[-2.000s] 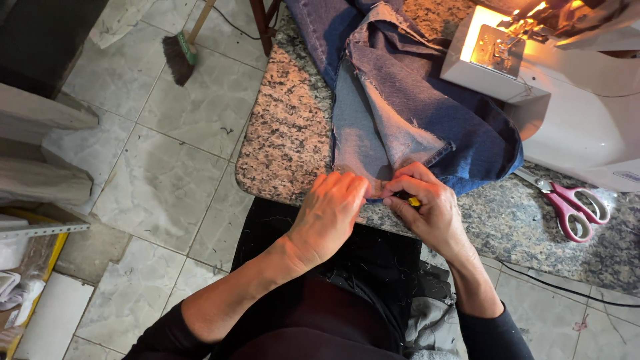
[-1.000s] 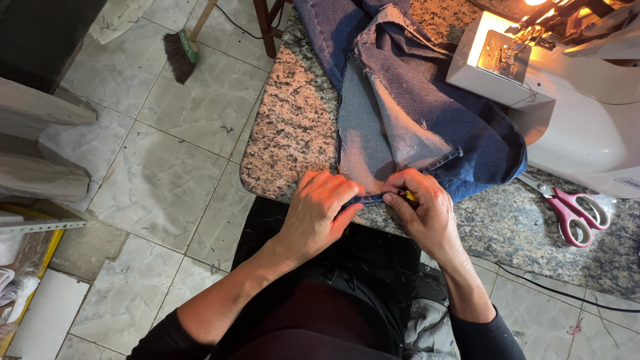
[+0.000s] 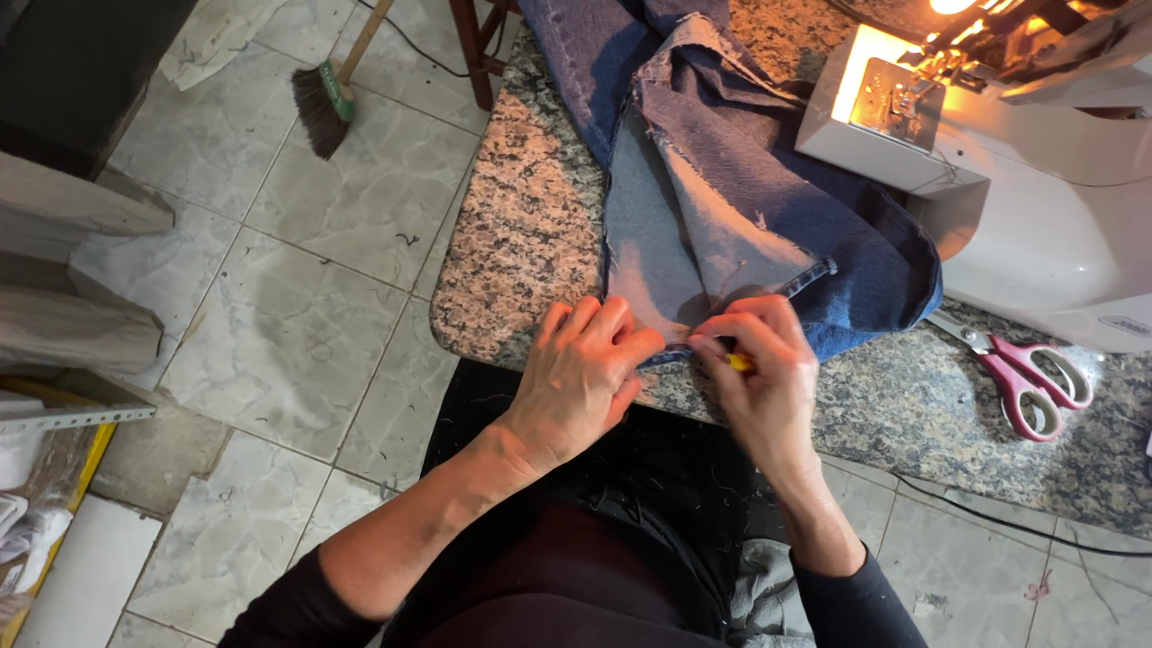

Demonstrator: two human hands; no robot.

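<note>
A blue denim garment (image 3: 765, 198) with frayed cut edges lies over the granite tabletop, its lighter inner side partly turned up. At the table's front edge, my left hand (image 3: 589, 360) grips the garment's hem between thumb and fingers. Close on its right, my right hand (image 3: 760, 360) is closed around a small yellow-handled tool (image 3: 740, 362), near the same hem; the fingers hide most of the tool and its tip. Pink-handled scissors (image 3: 1026, 378) lie to the right of the hands, with the blade ends out of sight at the denim.
A white sewing machine (image 3: 1053, 198) with its lamp lit stands at the right on the granite table (image 3: 513, 243). On the tiled floor at the left are a broom (image 3: 328, 103) and a container with a yellow edge (image 3: 99, 450). A black cable (image 3: 990, 520) runs below the table's right side.
My hands have stayed at the hem, with small shifts of the fingers. The right hand still holds the yellow-handled tool. The denim keeps much the same lie.
</note>
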